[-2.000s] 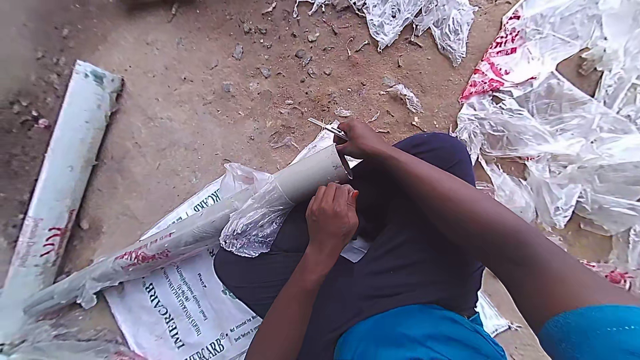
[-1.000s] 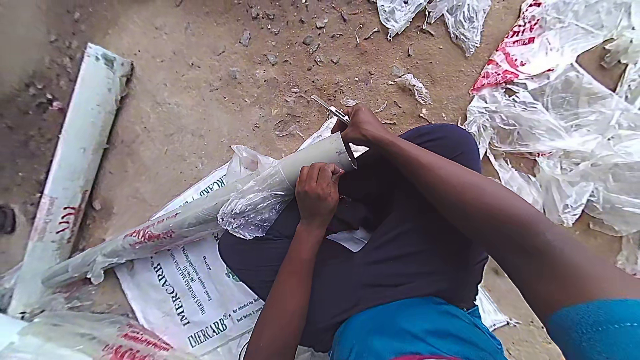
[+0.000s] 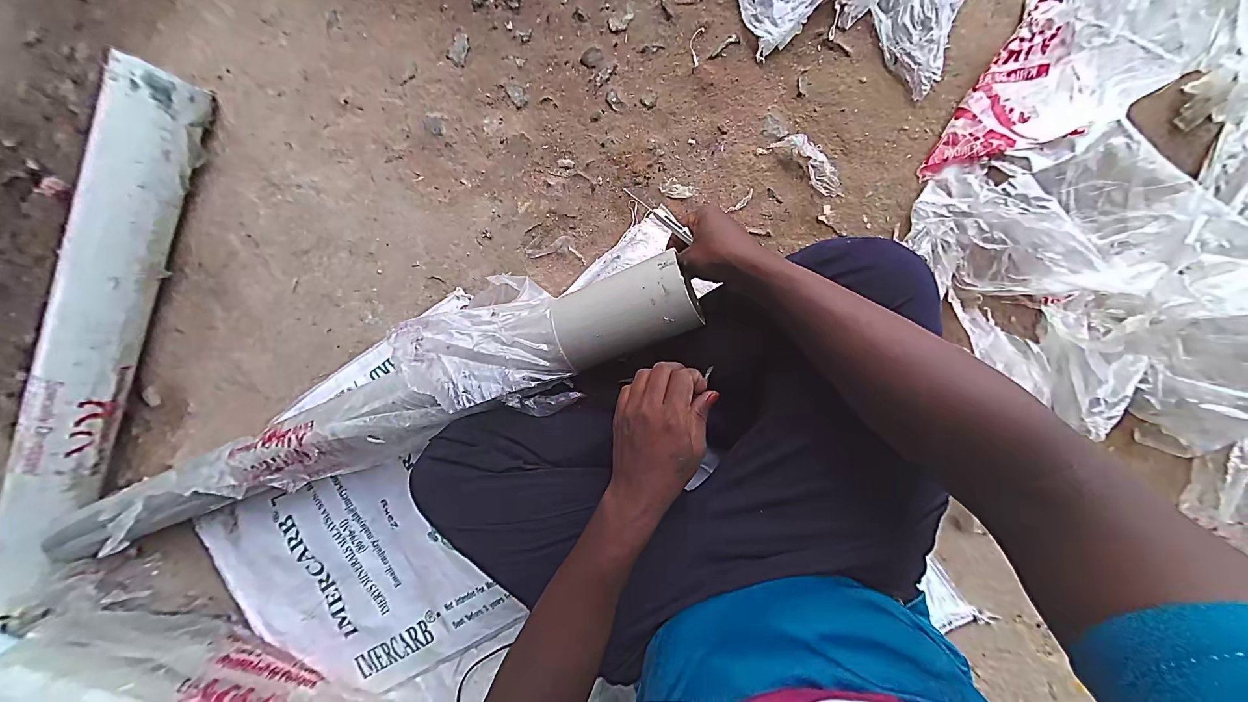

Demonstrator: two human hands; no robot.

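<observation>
A long grey cylindrical tube lies slanted across my lap, its near end bare and the rest wrapped in clear plastic film with red print. At the tube's open end, my right hand holds a thin metal tool, perhaps scissors, whose exact kind I cannot tell. Just below the tube end, my left hand is curled over my dark trousers, with a small thin object showing at its fingertips. What that object is cannot be made out.
Another plastic-wrapped tube lies on the dirt ground at the left. A printed white woven sack is spread beneath the tube and my leg. Torn clear plastic sheets cover the ground at the right. More printed plastic is at the lower left.
My left hand has come off the tube's end and sits lower, over my lap. My right hand stays by the tube's rim with the metal tool.
</observation>
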